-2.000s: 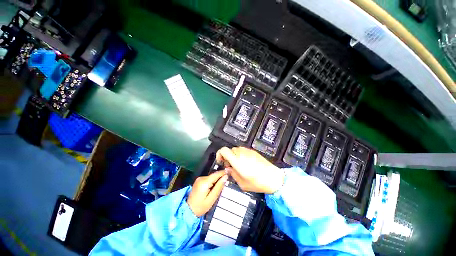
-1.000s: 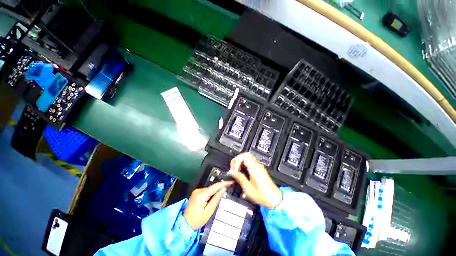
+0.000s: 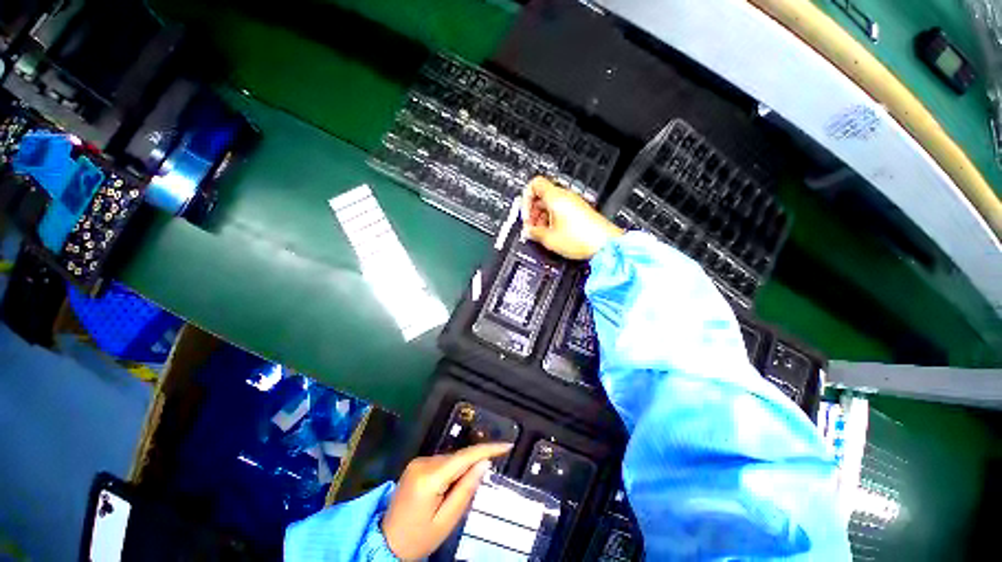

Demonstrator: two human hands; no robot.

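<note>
My left hand (image 3: 434, 499) pinches a white adhesive label sheet (image 3: 503, 523) by its top corner, over the near black phone tray. My right hand (image 3: 566, 223) is at the upper left corner of the far black phone tray (image 3: 461, 329), its fingertips together beside a thin white strip (image 3: 508, 225); whether they hold a small piece cannot be told. A dark phone housing (image 3: 516, 302) with pale printing lies just below the right hand. The right sleeve covers the middle pockets. Another housing (image 3: 467, 428) shows in the near tray above my left hand.
A spare white label sheet (image 3: 387, 263) lies left of the trays. Clear blister trays (image 3: 494, 137) stand behind. A carton (image 3: 165, 423) with blue liner is at lower left. Blue-dotted strips (image 3: 846, 439) lie right. A white-edged shelf (image 3: 769, 93) crosses the upper right.
My right hand has left my left hand and moved up to the far tray's upper left corner. My left hand stays low with the label sheet.
</note>
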